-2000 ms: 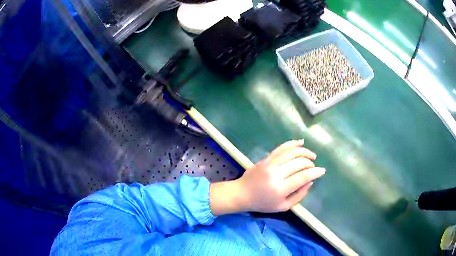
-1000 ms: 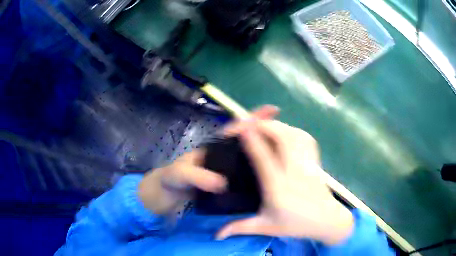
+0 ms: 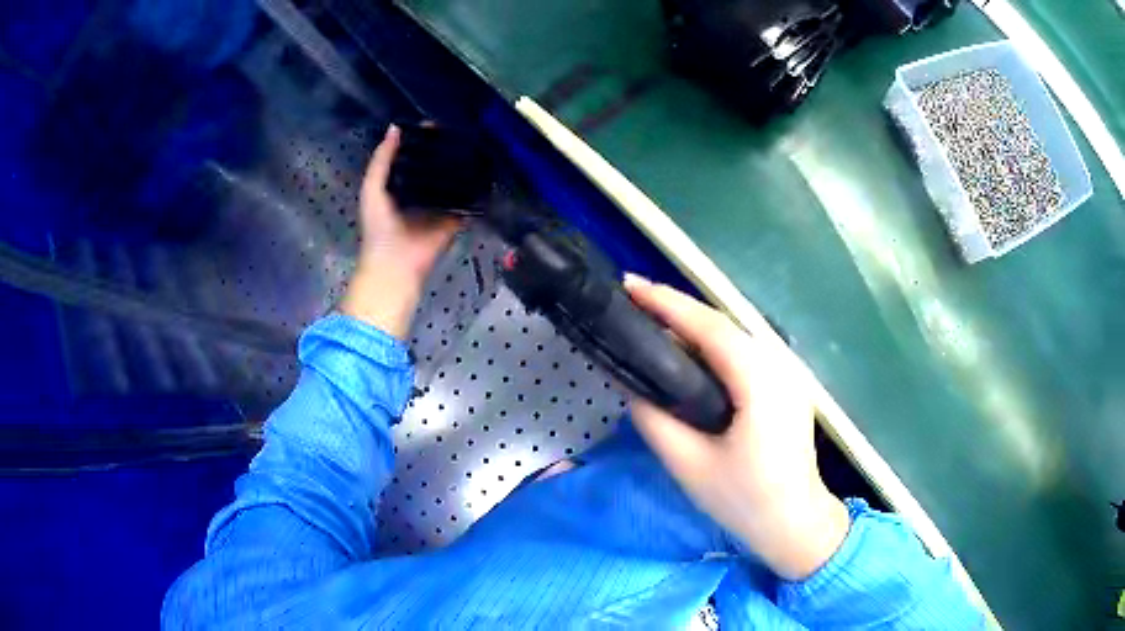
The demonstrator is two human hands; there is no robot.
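My left hand (image 3: 401, 240) holds a small dark black part (image 3: 438, 170) beyond the bench edge, over the perforated metal surface. The part is blurred and its detail is hidden. My right hand (image 3: 753, 425) is wrapped around the lower end of a thick black electric screwdriver (image 3: 611, 323) with a small red spot near its front. The screwdriver slants up and left toward the part; I cannot tell whether its tip touches it.
The green bench (image 3: 740, 222) has a pale edge strip (image 3: 654, 228) between me and it. A translucent bin of tiny screws (image 3: 993, 148) stands at the upper right. Stacked black plastic parts (image 3: 771, 49) lie at the top. A perforated metal surface (image 3: 463, 431) is below the bench edge.
My hands were together around a black part over my lap. My left hand has moved up and away with a black part, and my right hand now grips the screwdriver. The view has shifted.
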